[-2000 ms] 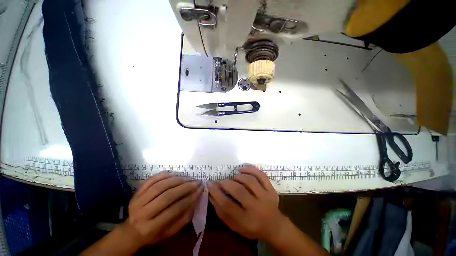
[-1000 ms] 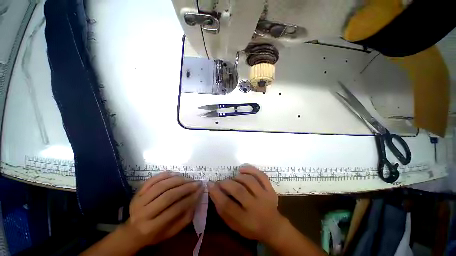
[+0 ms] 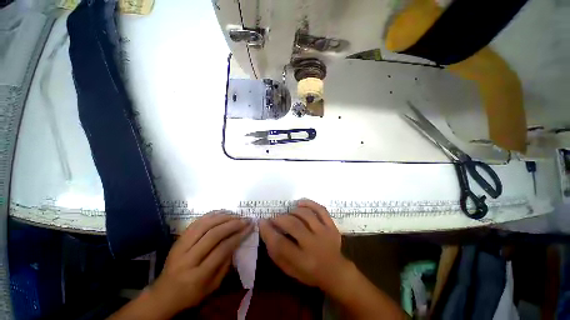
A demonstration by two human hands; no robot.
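A narrow white fabric strip (image 3: 247, 261) hangs down between my hands at the table's front edge. My left hand (image 3: 209, 247) grips its top end with the fingertips. My right hand (image 3: 304, 245) is close beside it, fingertips together on the same end of the strip. The fingertips nearly touch over the printed scale (image 3: 387, 208). What the fingers cover of the strip is hidden. The strip's lower end is narrow and twisted and runs out of the picture's bottom.
A dark navy strip (image 3: 119, 144) lies at left and hangs over the edge. Thread snips (image 3: 287, 135) lie by the needle plate of the sewing machine (image 3: 269, 37). Fabric shears (image 3: 453, 153) lie at right. A mustard strip (image 3: 503, 106) and a black band (image 3: 465, 31) are at upper right.
The view has shifted slightly, so the machine's right side and the table appear moved. More of the white strip shows, and it hangs wider below my fingers. Both hands stay at the same place on the edge.
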